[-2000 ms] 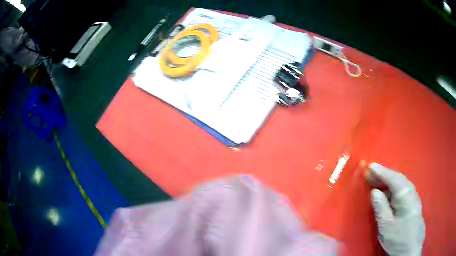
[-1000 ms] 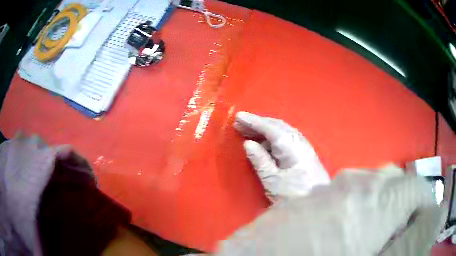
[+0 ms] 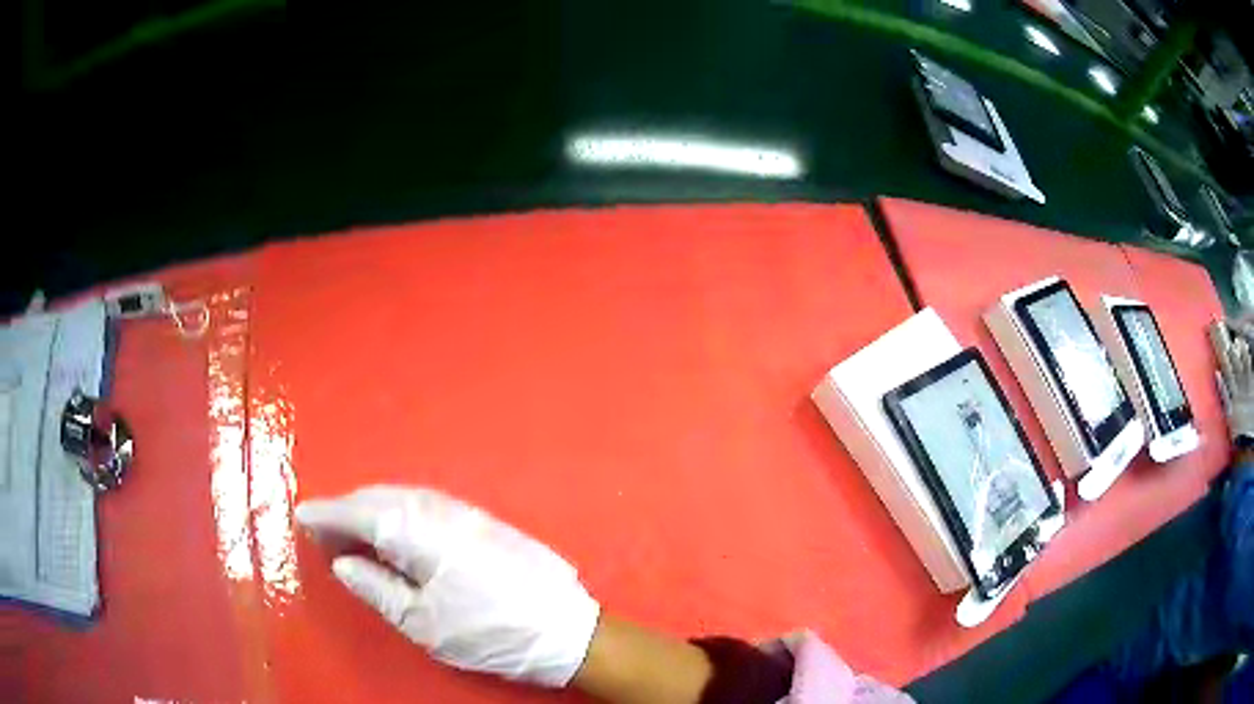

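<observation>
My right hand [image 3: 475,585], in a thin white glove, reaches leftward over the red mat [image 3: 578,358]. Its thumb and index finger are a little apart and nothing shows in it. Its fingertips are beside a shiny clear strip [image 3: 272,509] along the mat joint. The nearest e-reader [image 3: 976,461], black-framed with a picture on its screen, lies at the right, tilted partly off a white tray [image 3: 873,378]. My left hand is out of the picture.
A clipboard with printed sheets [image 3: 48,454] lies at the left edge, with a shiny metallic item [image 3: 96,440]. A small meter [image 3: 135,300] is behind it. Two more e-readers [image 3: 1080,365] [image 3: 1152,365] stand farther right. Another is on the dark green conveyor [image 3: 963,110]. Another person's gloved hand [image 3: 1235,371] shows.
The view has turned right. The clipboard has shifted to the left edge, the tape rings are out of view, and the row of e-readers has come in. My right hand remains empty.
</observation>
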